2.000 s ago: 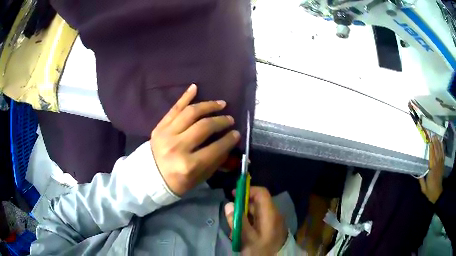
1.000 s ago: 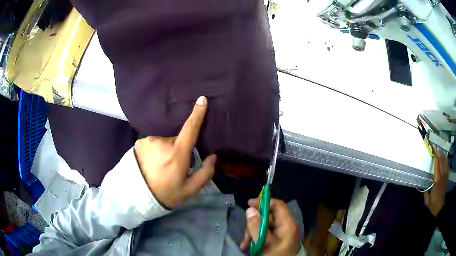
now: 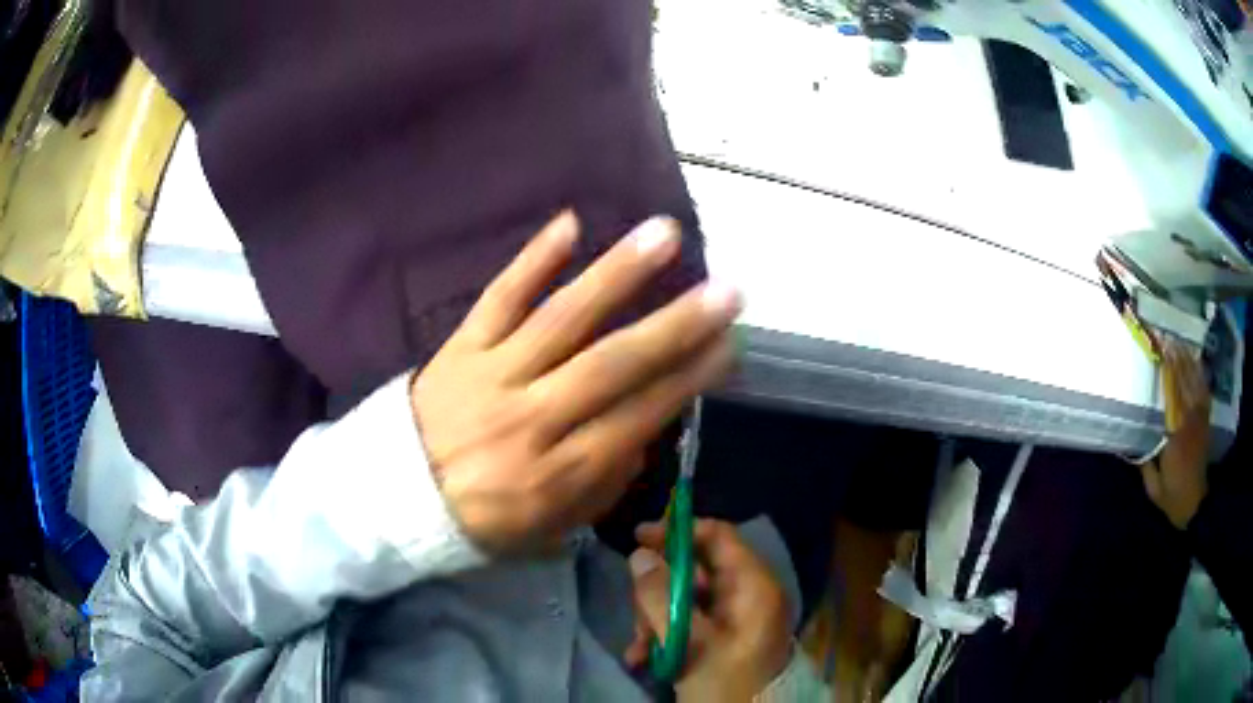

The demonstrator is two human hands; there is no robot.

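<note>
A dark plum garment panel [image 3: 454,124] lies over the left part of the white table and hangs past its front edge. My left hand [image 3: 550,412] is spread flat on the panel's lower right part, fingertips at its right edge, slightly blurred. My right hand [image 3: 721,604] holds the fabric shears [image 3: 680,549] by the green handle, below the table edge. The blades point up towards the panel's edge; their tips are hidden behind my left hand, so I cannot tell if they touch cloth.
The sewing machine [image 3: 1168,96] stands at the upper right, with a dark rectangle [image 3: 1026,103] on its bed. Tan padding [image 3: 103,206] covers the table's left end. Another person's hand [image 3: 1179,433] rests at the table's right corner. A blue basket [image 3: 52,412] and a tied plum bundle [image 3: 1065,577] are below.
My left hand has gone from pointing with one finger on the panel to lying spread near its right edge. The shears have shifted slightly left and down in view. The view has also shifted.
</note>
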